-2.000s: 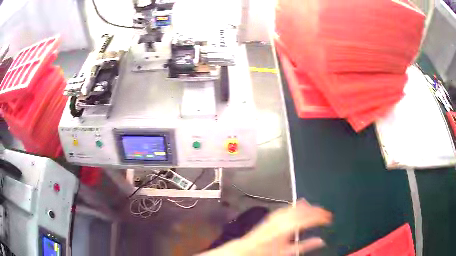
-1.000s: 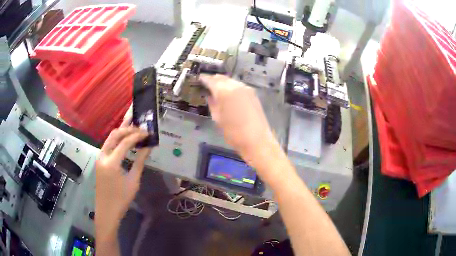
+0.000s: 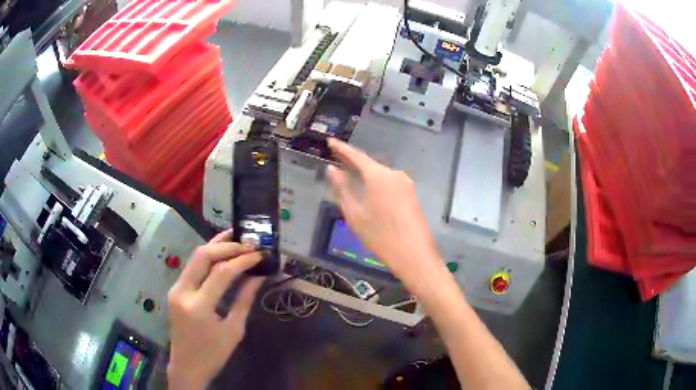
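Observation:
My left hand (image 3: 210, 305) holds a black phone (image 3: 256, 202) upright by its lower end, white label low and gold contacts at the top, in front of the machine's left side. Another black phone (image 3: 336, 110) lies in the left fixture (image 3: 294, 122). My right hand (image 3: 378, 209) is blurred, its fingertips at the front edge of that fixture; it seems to hold nothing, with fingers apart. The right fixture (image 3: 488, 99) stands back beside the press head (image 3: 416, 84).
A touchscreen (image 3: 355, 244) and an emergency stop (image 3: 499, 283) are on the front panel. Red tray stacks stand at left (image 3: 156, 114) and right (image 3: 641, 152). A second machine (image 3: 156, 228) is at lower left. Loose cables (image 3: 305, 297) hang below.
My right hand has drawn back from over the left fixture, where a phone now shows. The right fixture has slid back. My left hand still holds its phone, now more in front of me.

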